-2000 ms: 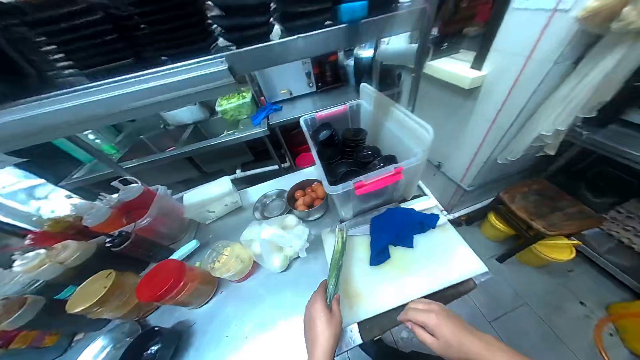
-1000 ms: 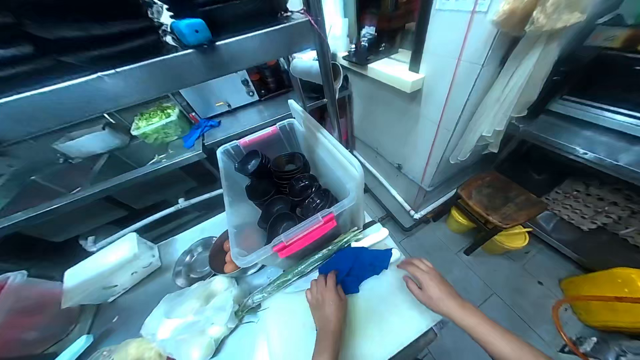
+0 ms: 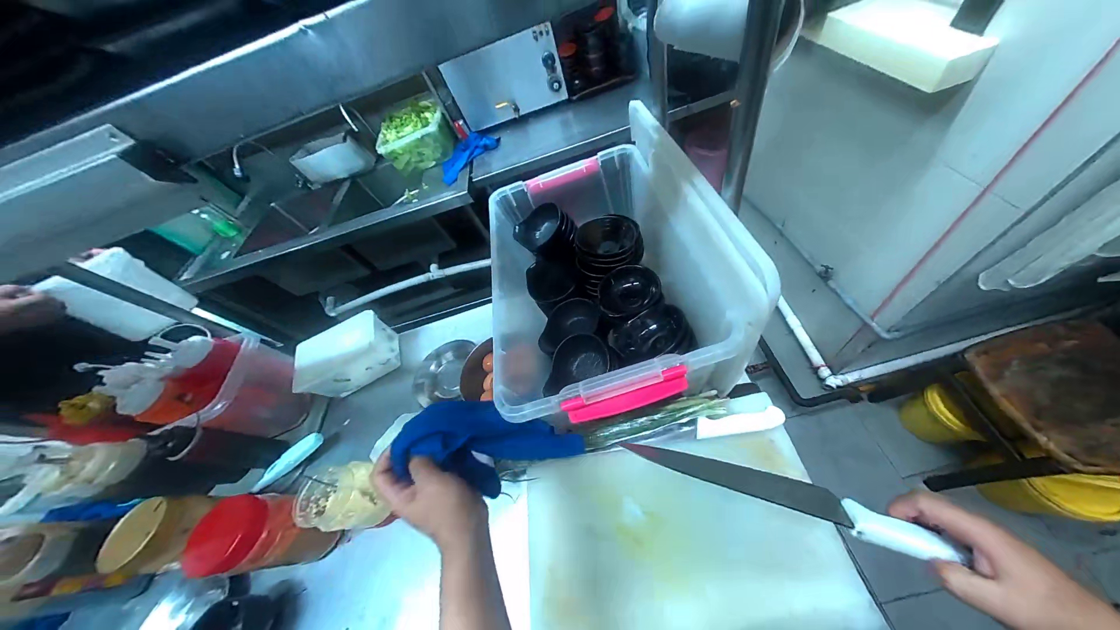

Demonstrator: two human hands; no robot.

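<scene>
My left hand [image 3: 435,503] grips a blue cloth [image 3: 472,437], bunched up left of the white cutting board [image 3: 665,560]. My right hand [image 3: 980,551] holds a kitchen knife by its white handle [image 3: 901,531], the blade [image 3: 744,481] pointing left over the board. Long green stalks [image 3: 647,422] lie along the board's far edge against the plastic box, partly in clear wrap. A second white handle [image 3: 740,423] rests beside them; what it belongs to is hidden.
A clear plastic box [image 3: 761,306] with pink latches holds several black bowls [image 3: 608,241]. A bowl of eggs [image 3: 477,372], a tub of chopped garlic [image 3: 341,503], a red-lidded jar [image 3: 226,535] and a white container [image 3: 346,354] stand left. Another person's hand [image 3: 26,306] shows far left.
The blue cloth has moved from the board to its left side, in my left hand. The knife is now in my right hand. The green stalk, earlier in my left hand, lies by the box.
</scene>
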